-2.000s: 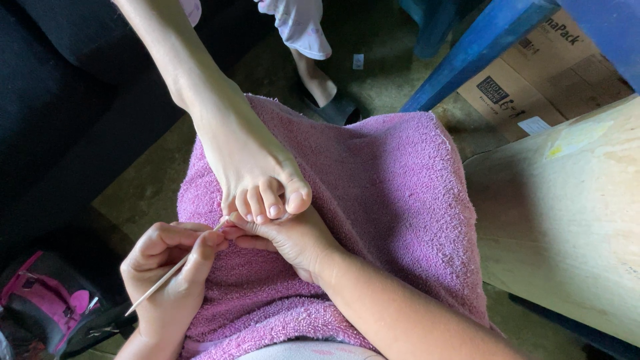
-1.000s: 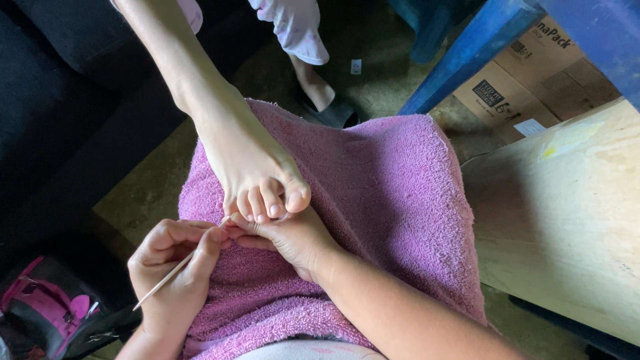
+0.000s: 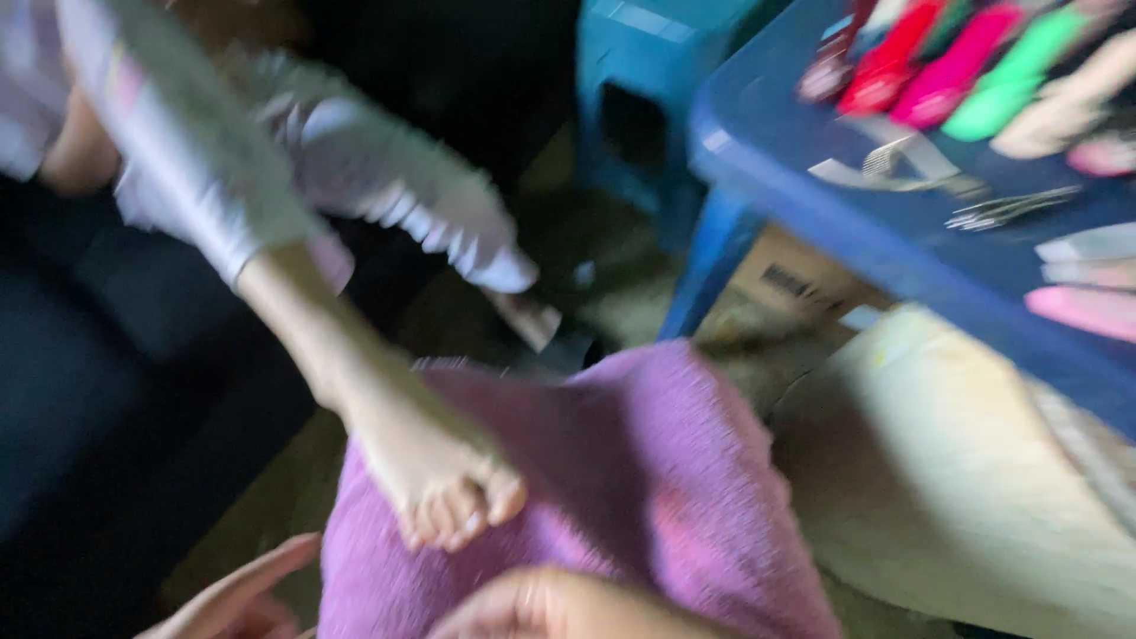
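Another person's bare foot (image 3: 435,470) rests on a purple towel (image 3: 710,497) spread over my lap. My left hand (image 3: 240,599) is blurred at the bottom left edge, beside the towel, with a finger stretched out; a bit of a thin stick may show by it, but whether it holds this is unclear. My right hand (image 3: 550,603) lies low over the towel, below the toes and apart from them. Its fingers are mostly cut off by the frame's lower edge. Neither hand touches the foot.
A blue plastic table (image 3: 852,213) at the right holds nail polish bottles (image 3: 941,67), metal tools (image 3: 1012,209) and pink and white nail files (image 3: 1083,311). Behind it stands a teal stool (image 3: 630,106). A cardboard box (image 3: 799,284) is under the table. The other person sits on a dark sofa (image 3: 133,382).
Both hands have come away from the toes, where my left hand held a thin wooden stick and my right hand held the toe. The view has swung up and right, showing the table top.
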